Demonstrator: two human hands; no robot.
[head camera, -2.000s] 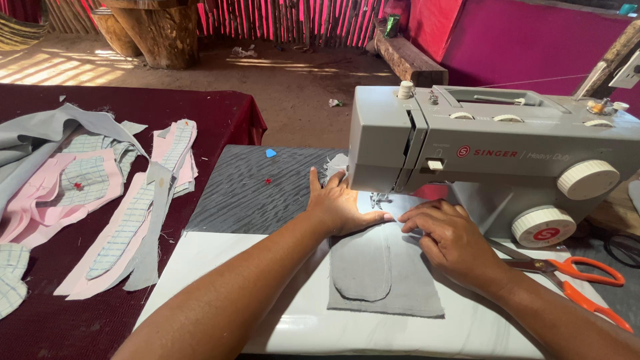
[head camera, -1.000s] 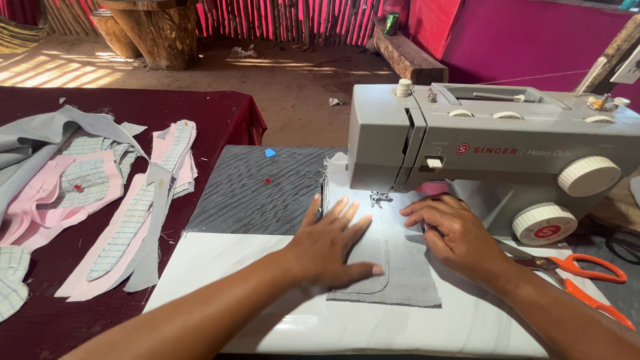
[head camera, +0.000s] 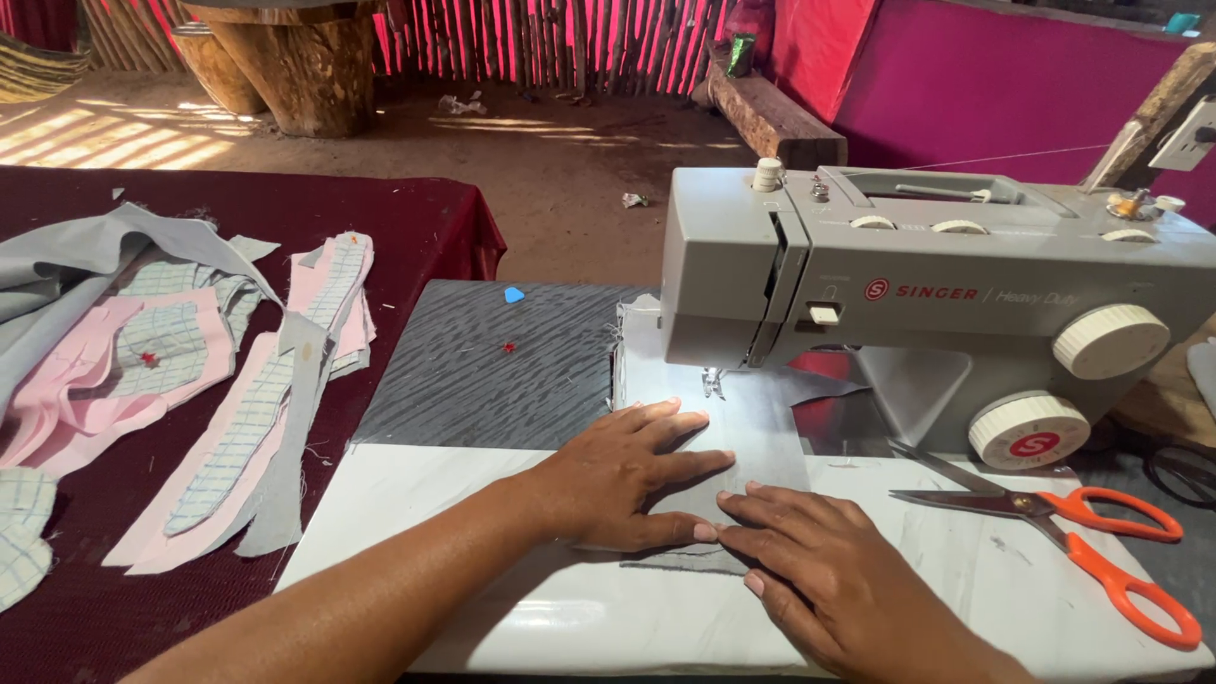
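Observation:
A piece of grey fabric (head camera: 760, 437) lies under the presser foot (head camera: 712, 383) of a grey Singer Heavy Duty sewing machine (head camera: 912, 275). My left hand (head camera: 632, 475) rests flat on the fabric with its fingers spread, left of and in front of the foot. On the fabric's near right part, my right hand (head camera: 817, 560) presses with its fingertips, close to the left thumb. Neither hand grips anything. The fabric's near edge shows below the hands; whether the foot is raised or lowered I cannot tell.
Orange-handled scissors (head camera: 1031, 503) lie with blades apart on the white marble-patterned surface (head camera: 551, 608), at right. A blue chip (head camera: 514, 294) and a red star-shaped piece (head camera: 509, 348) sit on the dark surface. Cut pink, grey and checked fabric pieces (head camera: 228, 446) cover part of the maroon cloth (head camera: 399, 247).
My right hand has moved from beside the presser foot toward me, down the fabric. My left hand has come back from near the foot and now lies spread on the fabric.

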